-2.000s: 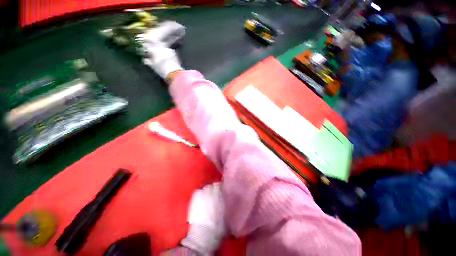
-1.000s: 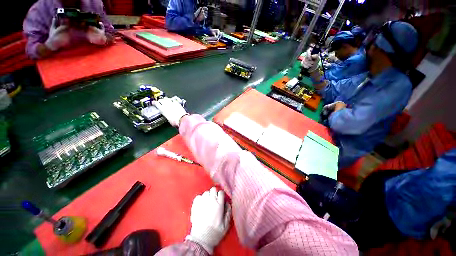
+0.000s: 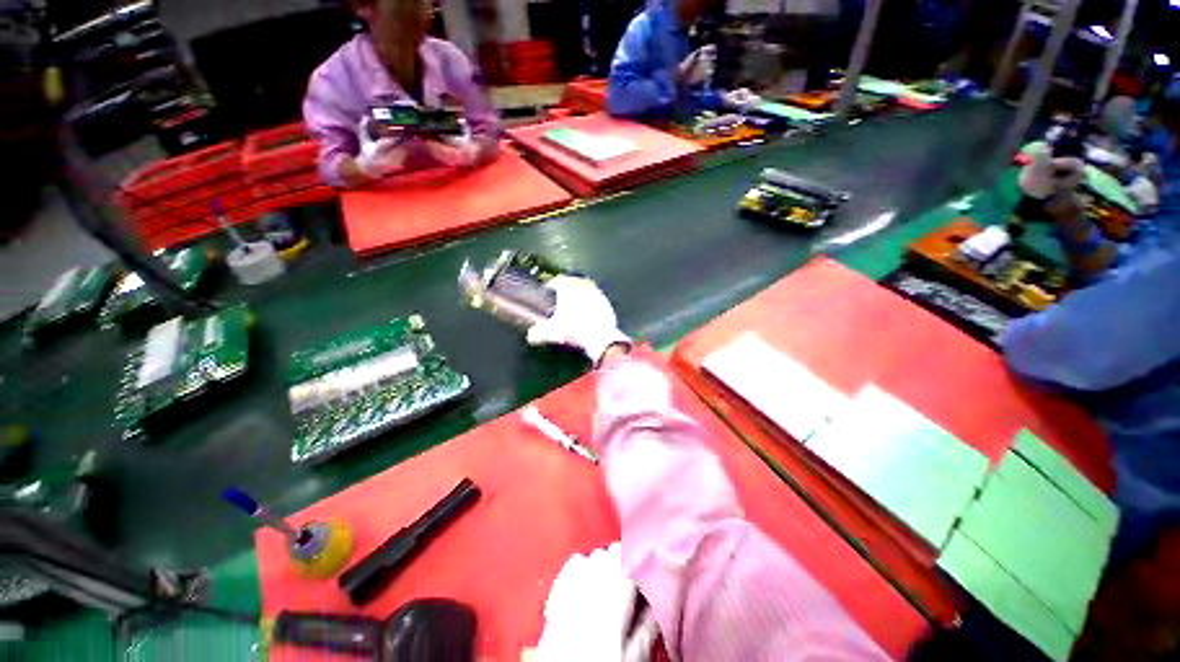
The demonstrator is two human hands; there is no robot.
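My right hand (image 3: 579, 317), in a white glove, reaches out over the dark green conveyor and grips the near-right side of a circuit board (image 3: 513, 287). The board is tilted and partly blurred, with a grey finned part visible. My left hand (image 3: 585, 610), also gloved, is low on the red mat (image 3: 479, 530) beside my right sleeve, cut off by the bottom edge. Its fingers are blurred and partly hidden. Another green circuit board (image 3: 369, 388) with a silver-white strip lies on the conveyor, left of the held board.
On the mat are a white-handled tool (image 3: 559, 432), a black stick tool (image 3: 412, 541), a yellow pot (image 3: 320, 548) with a blue pen and a black round-headed tool (image 3: 427, 634). Stacked red boards (image 3: 828, 323) are at right. More boards lie on the conveyor. Gloved workers are across and at right.
The view has swung left, showing more boards on the conveyor. My right hand has gone from resting on the board's parts to gripping its side, and the board is now tilted.
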